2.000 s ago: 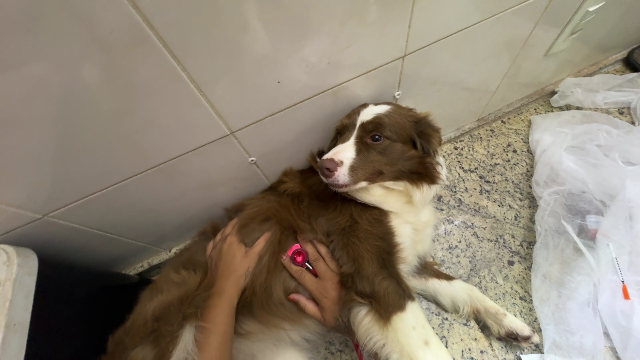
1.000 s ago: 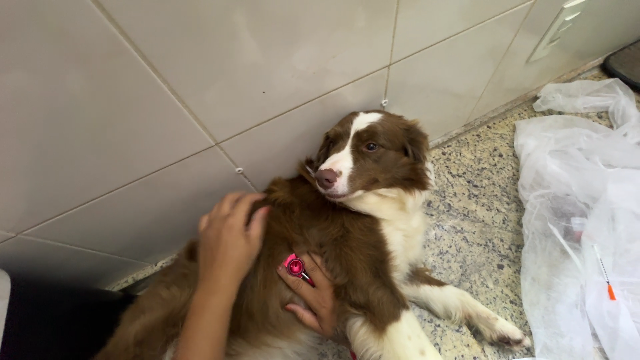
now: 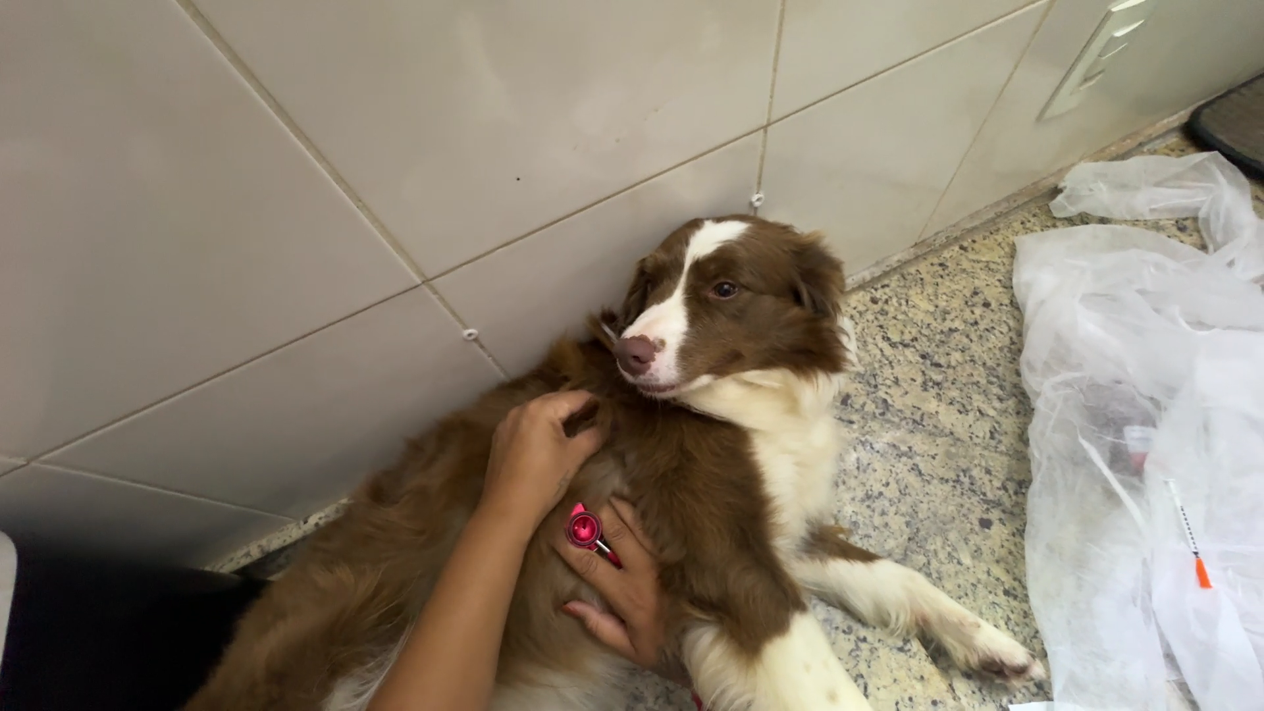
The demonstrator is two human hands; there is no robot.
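Observation:
A brown and white dog (image 3: pixel 691 444) lies on its side on the speckled stone surface, head raised against the tiled wall. My left hand (image 3: pixel 538 449) is on the upper side of its chest, thumb and fingers curled around some brown fur; the fingertips are partly hidden. Lower on the chest, my right hand (image 3: pixel 622 592) lies with its fingers spread against the fur. A shiny pink stethoscope chest piece (image 3: pixel 585 528) sits between its fingers. The right forearm is hidden behind the dog's front leg, and most of the stethoscope's tube is out of sight.
Crumpled clear plastic (image 3: pixel 1096 296) covers the right side of the surface. On it lies a thin syringe with an orange cap (image 3: pixel 1202 573). A dark mat (image 3: pixel 1234 123) is at the upper right, below a wall switch plate (image 3: pixel 1096 59). Something black (image 3: pixel 99 622) fills the lower left.
My left hand was flat on the dog's flank, then lifted and curled; now it is nearer the dog's shoulder with fingers bent into the fur. My right hand stays at the chest with the chest piece.

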